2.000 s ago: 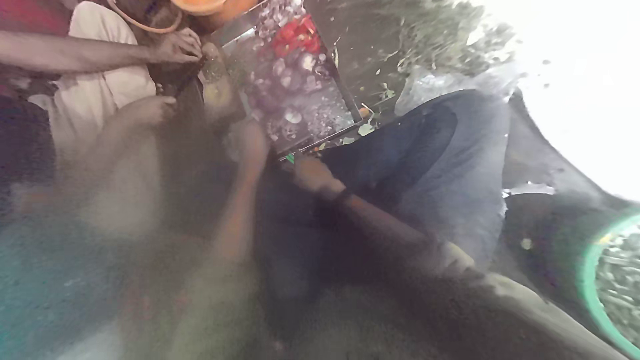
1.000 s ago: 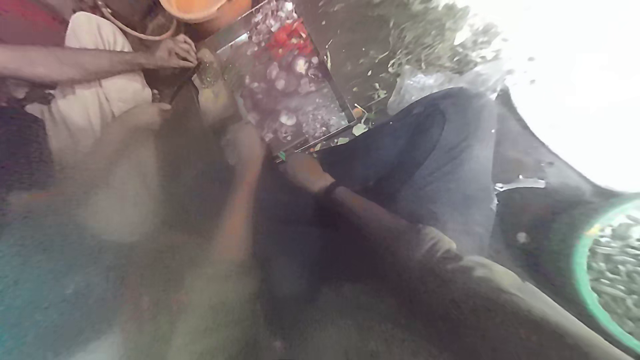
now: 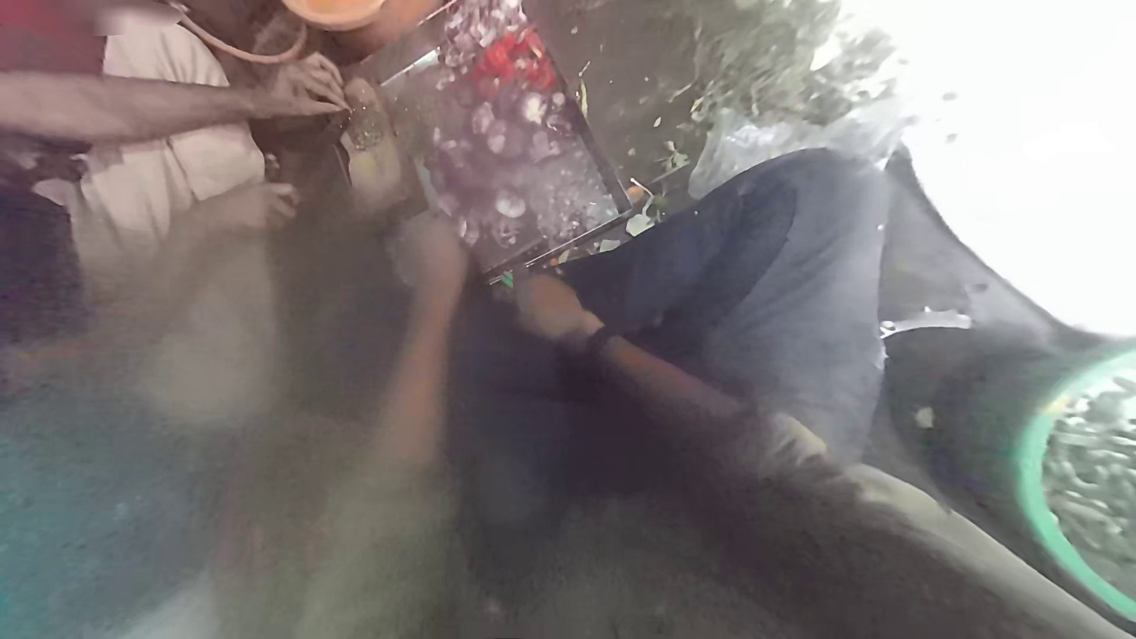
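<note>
The head view is hazy and blurred. My left hand is at the near left edge of a shallow tray; its fingers are too blurred to read. By the tray's near corner is my right hand, with a dark band on the wrist and a small green thing at its fingertips. What either hand holds cannot be made out. Pale purple pieces that look like cut onions lie in the tray, with a red heap towards its far end.
At the left, a co-worker's hands are near a dark, thin object. An orange bowl stands at the top. Leafy scraps and a clear plastic bag lie beyond my bent knee. A green-rimmed basket of small pieces is at the right.
</note>
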